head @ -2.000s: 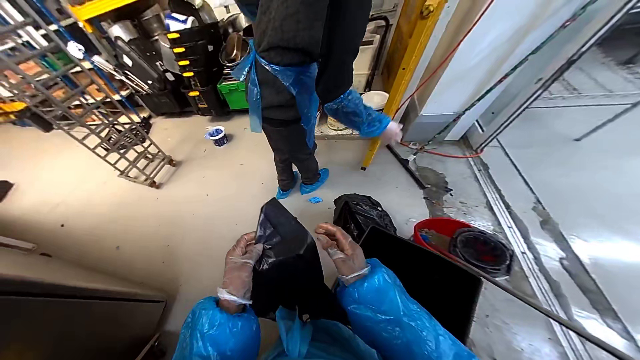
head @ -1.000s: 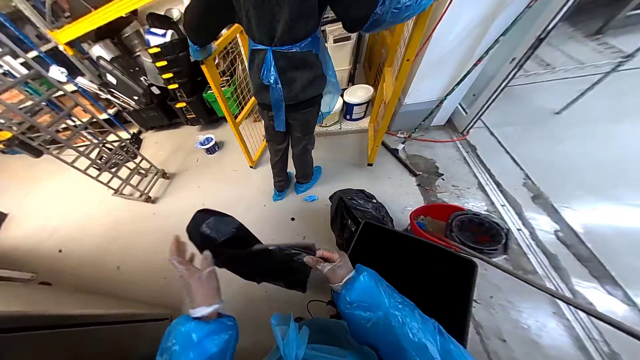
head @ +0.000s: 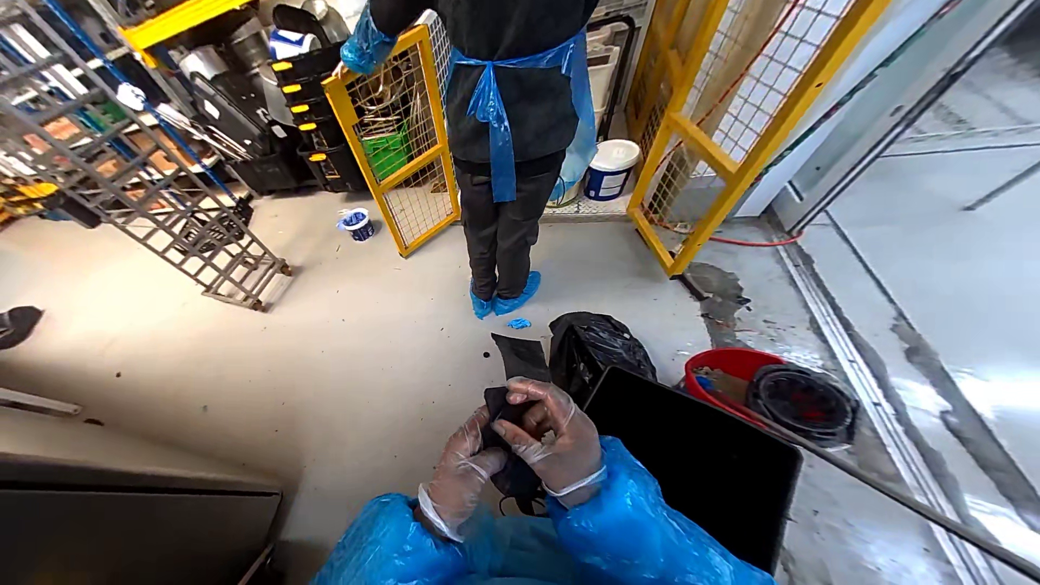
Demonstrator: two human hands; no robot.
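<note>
A piece of black sheet material (head: 522,357), perhaps fabric or plastic, hangs between my hands, narrow and partly folded. My left hand (head: 465,475), in a clear glove, grips its near part. Close beside it, my right hand (head: 556,435), also gloved, pinches the upper edge with thumb and fingers. Part of the piece is hidden behind my fingers. Just beyond it on the floor stands a black plastic bag (head: 597,349). To the right of my right hand is a large black rectangular panel or container (head: 699,463).
A red bucket (head: 727,366) and a round black lid-like object (head: 800,402) are at the right, crossed by a dark hose (head: 918,504). Ahead, a person (head: 520,122) in a blue apron stands by yellow mesh gates (head: 418,162). A metal rack (head: 162,179) is at the left.
My hands have come together on the black piece; a second ago my left hand was apart from it. The co-worker's yellow gate at the left has swung, and both gates now stand wide.
</note>
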